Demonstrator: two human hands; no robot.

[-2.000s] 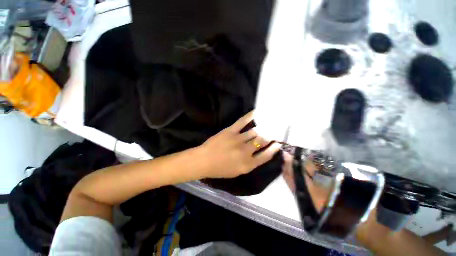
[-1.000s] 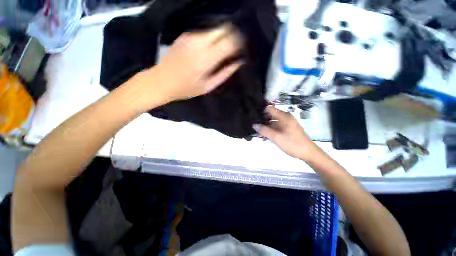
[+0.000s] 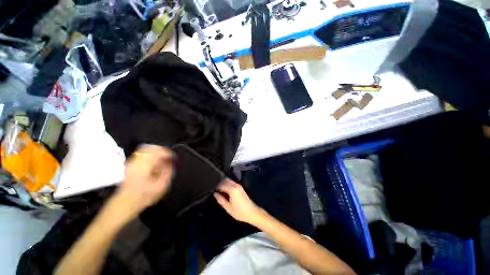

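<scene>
A large black garment piece [image 3: 177, 102] lies bunched on the white table left of the needle area and hangs over the front edge. A smaller dark pocket piece [image 3: 193, 180] with a curved edge hangs at the table's front edge. My right hand [image 3: 233, 200] pinches its right edge between thumb and fingers. My left hand [image 3: 149, 171] is blurred, with curled fingers, over the cloth left of the pocket piece; whether it grips cloth cannot be told. The sewing machine's needle area [image 3: 228, 80] stands behind the garment, with no hand near it.
A smartphone [image 3: 291, 88], snips [image 3: 366, 87] and brown card pieces [image 3: 352, 105] lie on the table [image 3: 387, 115]. A blue crate [image 3: 355, 201] with light and dark cloth is below right, beside dark garments [image 3: 435, 177]. An orange bag [image 3: 33, 161] and a white plastic bag [image 3: 67, 99] are left.
The view has swung toward the right, showing the crate. The garment has come away from the needle area toward me. Both hands have moved to the table's front edge, the right now pinching the pocket piece.
</scene>
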